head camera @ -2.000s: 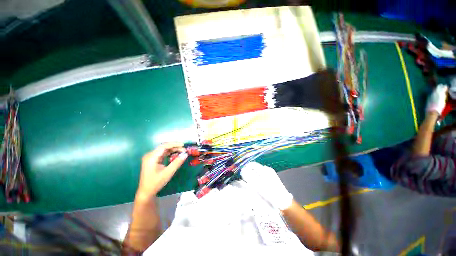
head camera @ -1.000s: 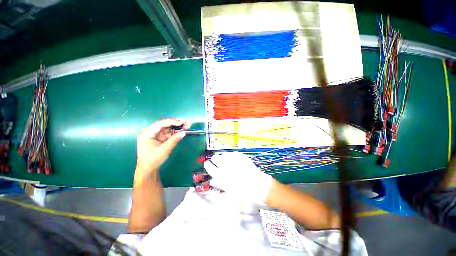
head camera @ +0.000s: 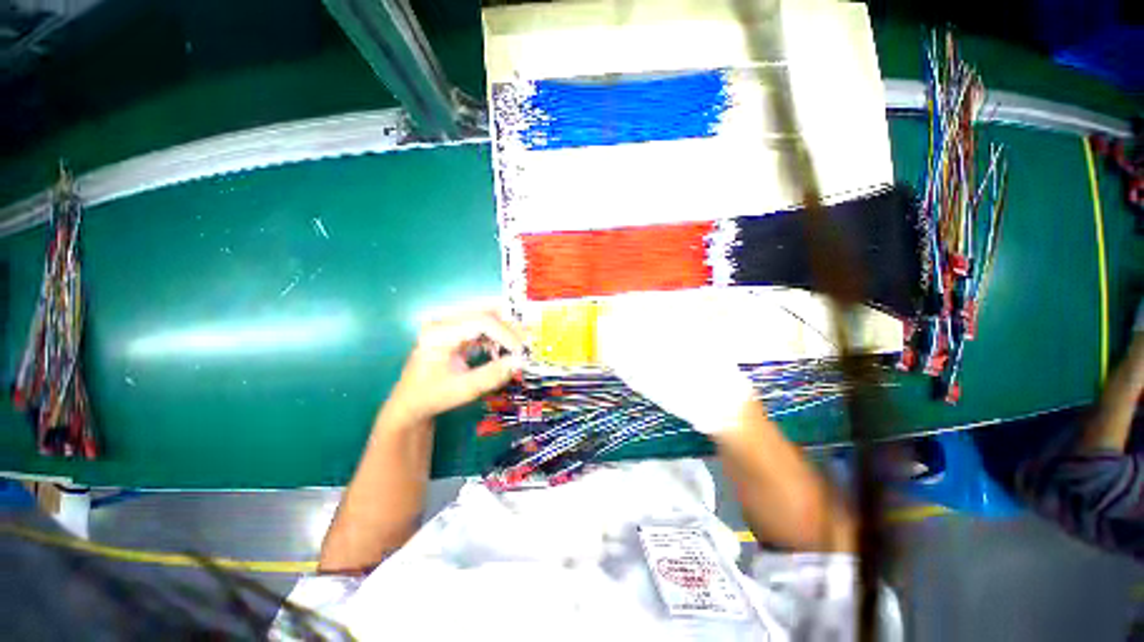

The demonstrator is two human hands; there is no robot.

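Note:
My left hand (head camera: 454, 366), bare, is at the near left corner of the cream wire tray (head camera: 615, 182). Its thumb and fingertips pinch a small dark connector housing (head camera: 481, 355), partly hidden. My right hand (head camera: 677, 364), in a white glove, lies over the yellow wires (head camera: 565, 335) in the tray's nearest row; its fingers are washed out, so its grip cannot be told. Harnesses with red-and-black housings (head camera: 533, 411) lie along the tray's near edge, partly under my right wrist. Red wires (head camera: 615, 260), black wires (head camera: 822, 248) and blue wires (head camera: 627, 108) lie in rows beyond.
A harness bundle (head camera: 60, 332) lies at the far left of the green bench (head camera: 251, 301). More harnesses (head camera: 956, 226) lie right of the tray. A metal post (head camera: 408, 63) stands behind the bench. Another person's arm (head camera: 1098, 433) shows at the right edge. A dark blurred strip crosses the view.
My right gloved hand has moved from the near harnesses up and right onto the yellow wires. My left hand has moved right to the tray corner, still pinching the small part.

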